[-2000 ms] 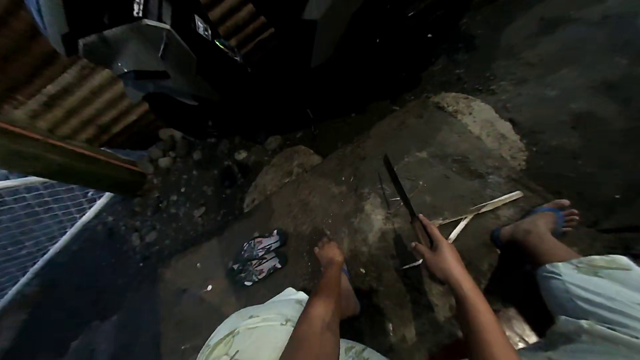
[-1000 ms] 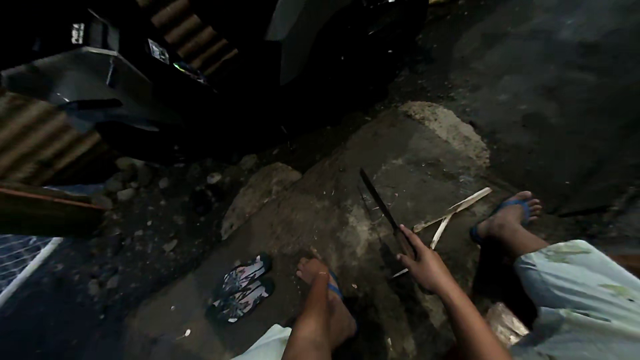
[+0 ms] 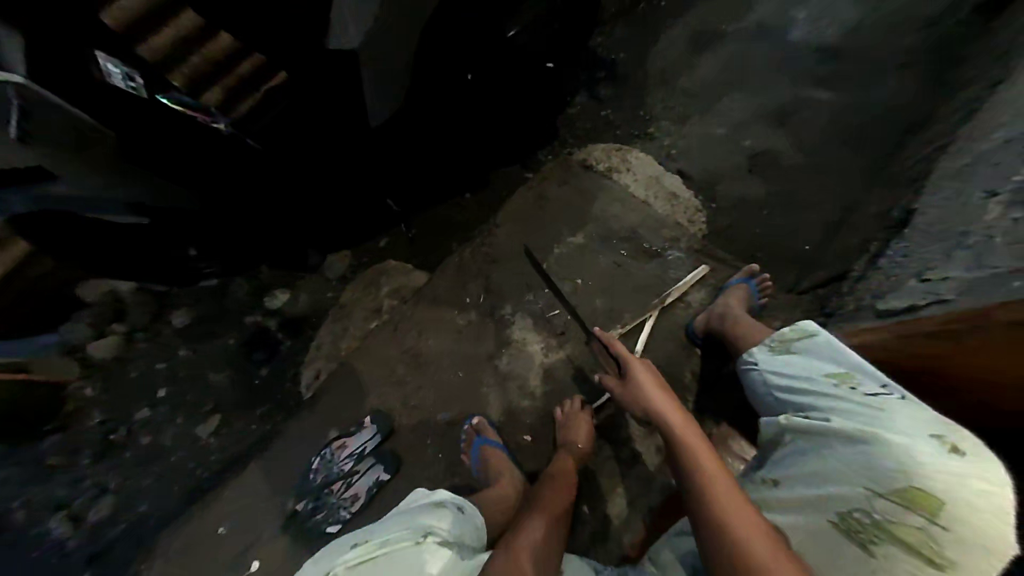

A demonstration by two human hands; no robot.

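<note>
A long dark blade (image 3: 560, 294), like a machete, extends up and left from my right hand (image 3: 636, 384), whose fingers are closed around its handle. Two pale split sticks (image 3: 676, 290) lie crossed on the ground just beyond that hand, one partly hidden behind it. Low over the ground, between my left foot and the right hand, is my left hand (image 3: 574, 428), fingers somewhat spread. The tip of a thin pale strip (image 3: 602, 400) shows beside its fingers; whether they touch it I cannot tell.
A pair of patterned slippers (image 3: 344, 472) sits at lower left. My feet wear blue flip-flops (image 3: 480, 448). Stones (image 3: 104, 347) lie at the left, a flat rock (image 3: 368, 312) beside the concrete slab (image 3: 448, 344). A rough pale concrete edge (image 3: 648, 180) is farther off; a dark vehicle-like shape stands at upper left.
My left hand has moved right, from in front of my left foot to close beside my right hand. The right hand keeps its hold on the blade. The view has shifted to the right.
</note>
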